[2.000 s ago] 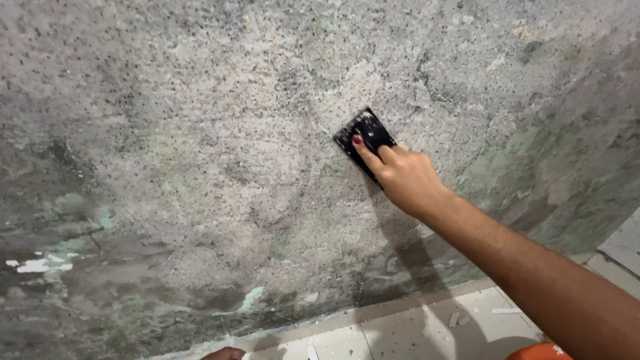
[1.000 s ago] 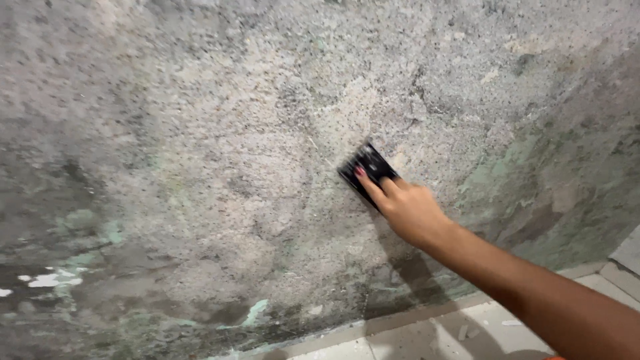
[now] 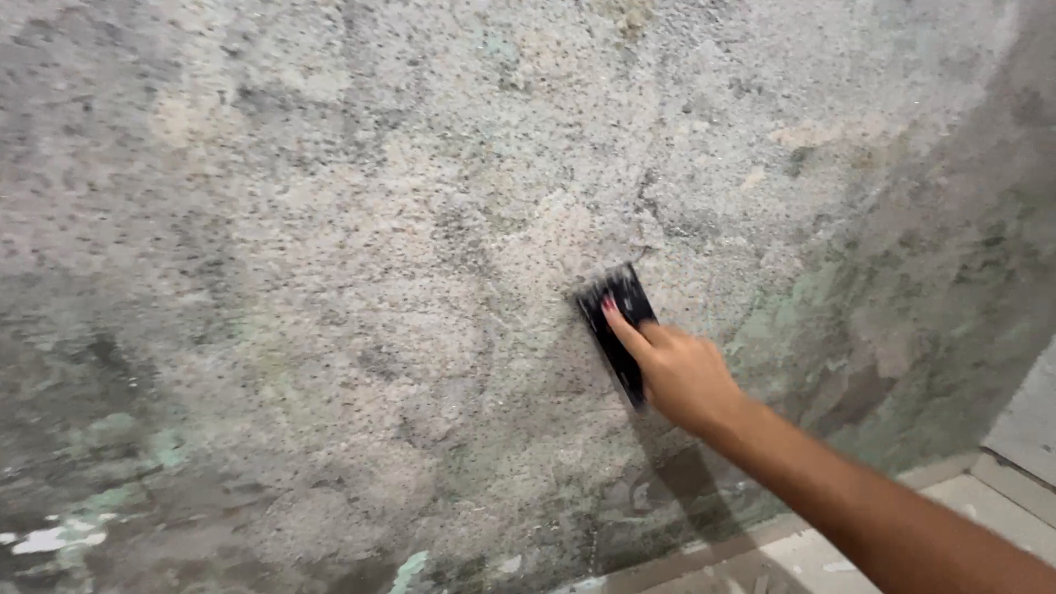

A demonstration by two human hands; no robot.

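My right hand [image 3: 689,375] grips a flat black scraper [image 3: 631,309], its forefinger, with a red nail, laid along the blade. The scraper lies against a rough, speckled plaster wall [image 3: 371,247], right of the picture's middle, and its far edge is whitish with dust or residue and slightly blurred. Gray, pinkish and pale green patches mottle the wall around it. A shadow falls on the wall below the hand. My left hand is out of the frame.
Light floor tiles [image 3: 982,511] run along the foot of the wall at the lower right, with small debris on them. A pale surface [image 3: 1031,421] stands at the right edge. White and green paint remnants [image 3: 58,532] mark the wall at lower left.
The dark round shape, perhaps part of a limb, at the bottom edge two seconds ago is out of view. The right hand still holds the scraper against the wall. The view has shifted slightly.
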